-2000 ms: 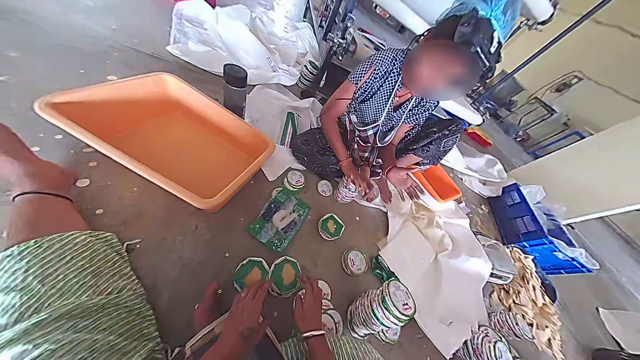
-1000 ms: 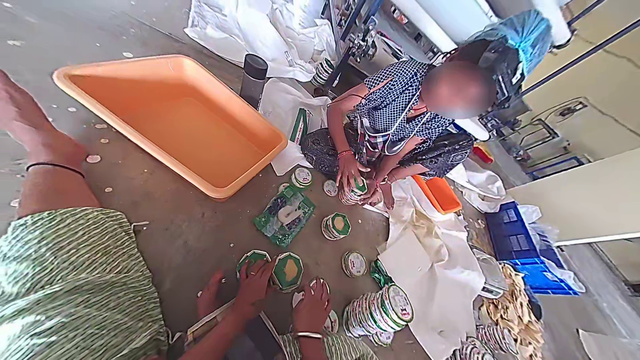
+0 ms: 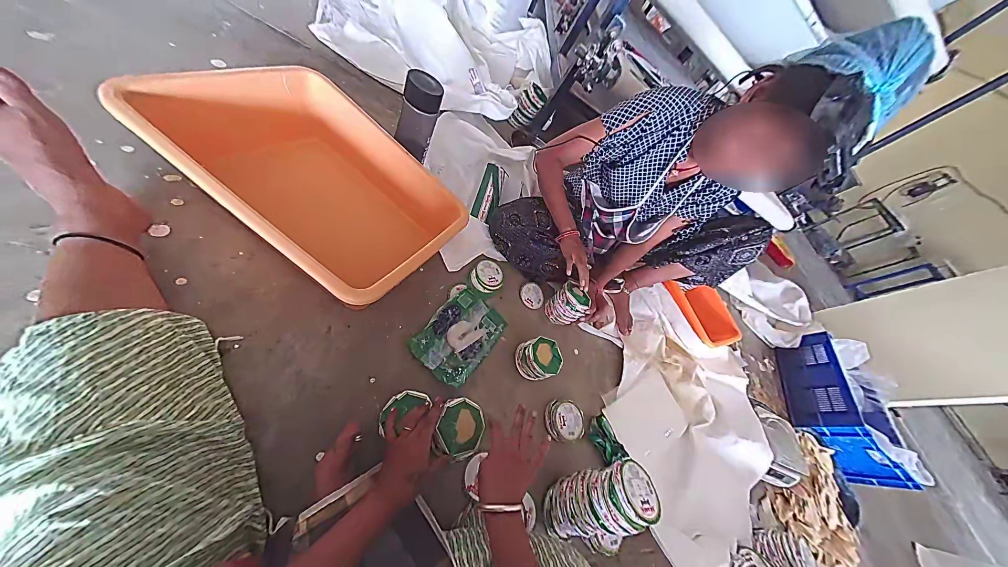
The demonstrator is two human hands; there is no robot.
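Observation:
My left hand [image 3: 409,453] rests at the green octagonal stack [image 3: 403,411] with its fingers over the edge, beside a second green octagonal stack [image 3: 460,428] with a tan centre. To the right of that one, my right hand [image 3: 513,458], with a bangle at the wrist, lies palm down with fingers spread, over round printed discs [image 3: 474,475]. Whether it grips any disc cannot be made out. Further out stand another octagonal stack [image 3: 539,358] and a short stack of round discs [image 3: 565,420]. A green printed plastic packet [image 3: 458,337] lies flat on the floor.
A large orange tub [image 3: 315,189] stands at the left, a dark bottle [image 3: 419,114] behind it. A person [image 3: 654,181] sits across, hands on a disc stack [image 3: 568,303]. Tall disc stacks [image 3: 602,500], white sheets [image 3: 693,425], a small orange tray [image 3: 703,315] and blue crates [image 3: 827,394] are at the right.
The other person's hands now hold up a disc stack that stood lower between them. My right hand has moved off the octagonal stack, to its right. The view has shifted somewhat.

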